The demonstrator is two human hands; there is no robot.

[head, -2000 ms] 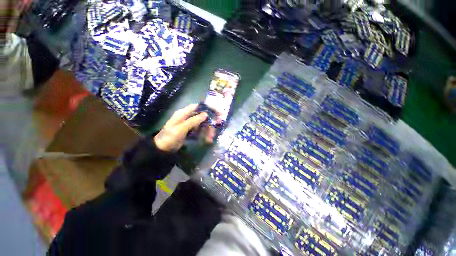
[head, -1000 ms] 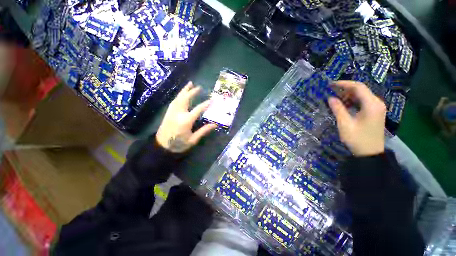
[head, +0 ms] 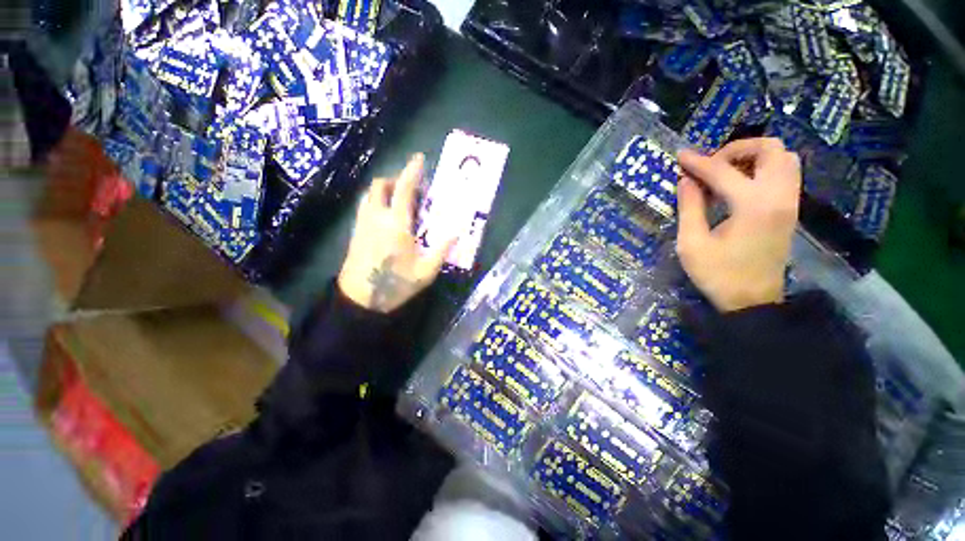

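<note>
A clear blister tray (head: 423,393) lies in front of me with blue circuit boards in its pockets. My right hand (head: 738,217) is over its upper part, thumb and forefinger together at the edge of a circuit board (head: 648,174) in the top left pocket area. Whether the fingers grip that board cannot be told. My left hand (head: 389,235) is beside a smartphone (head: 466,196) with a bright white screen, fingers apart, thumb at the phone's lower edge. My right sleeve hides part of the tray.
A black bin (head: 317,201) heaped with loose boards is at upper left. Another black bin (head: 550,66) with loose boards is at the far side. An open cardboard box (head: 159,365) with red patches is at lower left. The green bench (head: 481,100) shows between the bins.
My right hand came in over the tray from out of view and has since shifted slightly. My left hand withdrew from the phone, then moved slightly up beside it. The phone's screen turned mostly white.
</note>
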